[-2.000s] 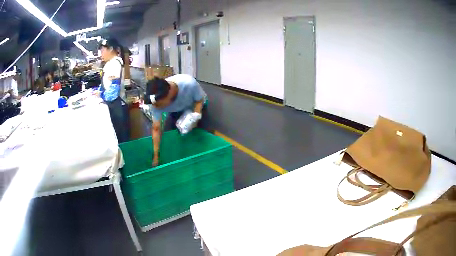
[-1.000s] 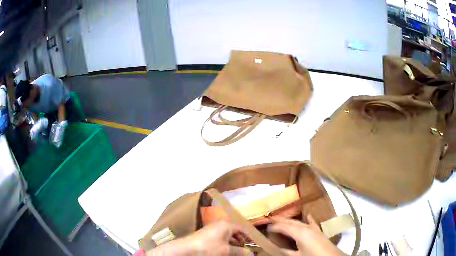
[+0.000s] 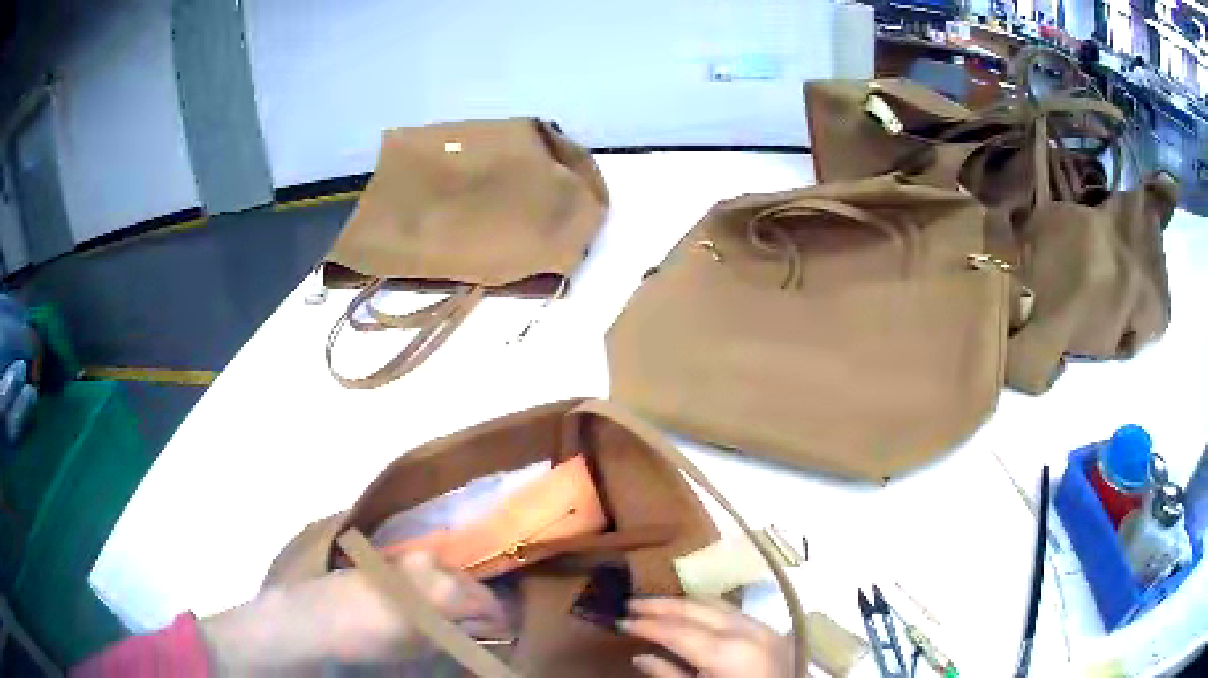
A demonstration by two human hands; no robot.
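Note:
An open brown tote bag (image 3: 662,484) lies nearest me, its mouth towards me. Inside are an orange zip pocket (image 3: 537,519) with a small gold pull and white sheet-like material (image 3: 464,501). My left hand (image 3: 398,607) is blurred, in the mouth behind a brown strap (image 3: 417,612); its fingertips are partly hidden, so its hold is unclear. My right hand (image 3: 709,638) is at the right side of the mouth, cut off by the lower edge, fingers apart. Its fingertips are by a small dark piece (image 3: 605,592). A pale beige tab (image 3: 722,566) is at the mouth's right corner.
Brown totes lie on the white table (image 3: 530,378): one at back left (image 3: 464,212), one at centre right (image 3: 808,351), several behind it (image 3: 1100,258). Dark snips (image 3: 881,629), a long black stick (image 3: 1036,570) and a blue container (image 3: 1106,563) with bottles are at right. A green crate (image 3: 80,464) stands left.
My view has turned right; the blue container now shows fully with its bottles. The orange pocket stands more tilted. A small dark piece now shows by my right fingertips.

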